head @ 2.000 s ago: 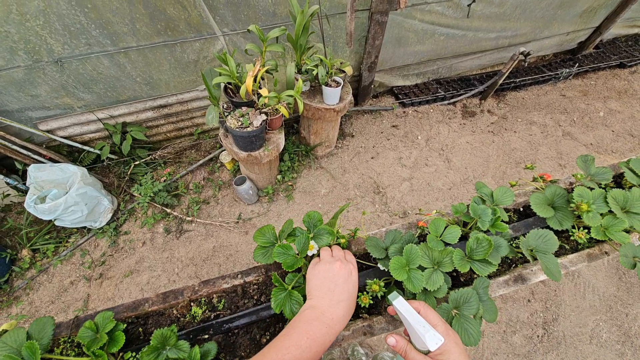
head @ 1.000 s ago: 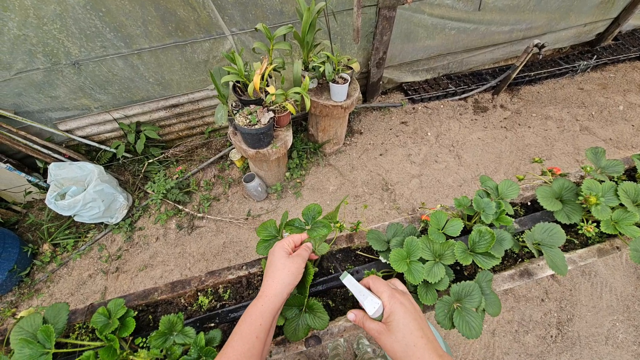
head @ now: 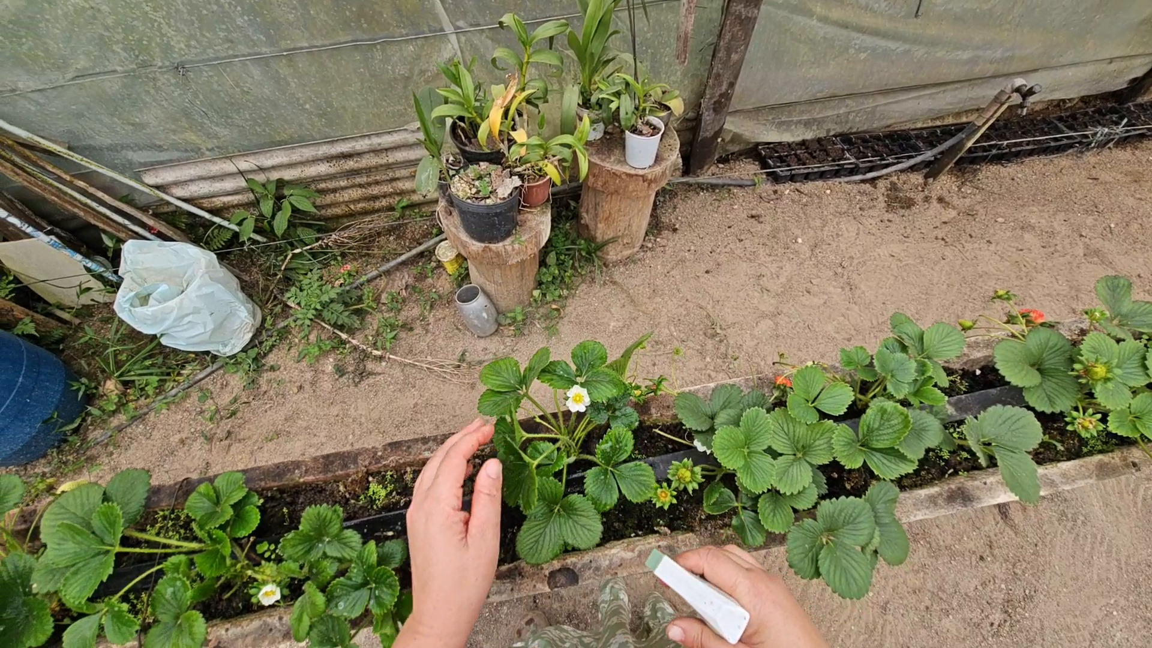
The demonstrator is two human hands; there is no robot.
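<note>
My left hand is raised beside a strawberry plant with a white flower; its fingers are apart, its fingertips are near the leaves, and nothing is in it. My right hand grips a white handheld tool with a green tip, perhaps a spray bottle's head; its lower part is out of view. The tip points up and left, over the near board of the bed. A black irrigation pipe runs along the soil among the plants.
More strawberry plants grow on both sides. Potted plants stand on wooden stumps behind the sandy path. A white plastic bag and a blue barrel lie at the left. Black seedling trays line the back wall.
My left hand was at the plant's leaves and now stands upright beside them, fingers apart, with the white flower in sight. The white tool has stayed in my right hand.
</note>
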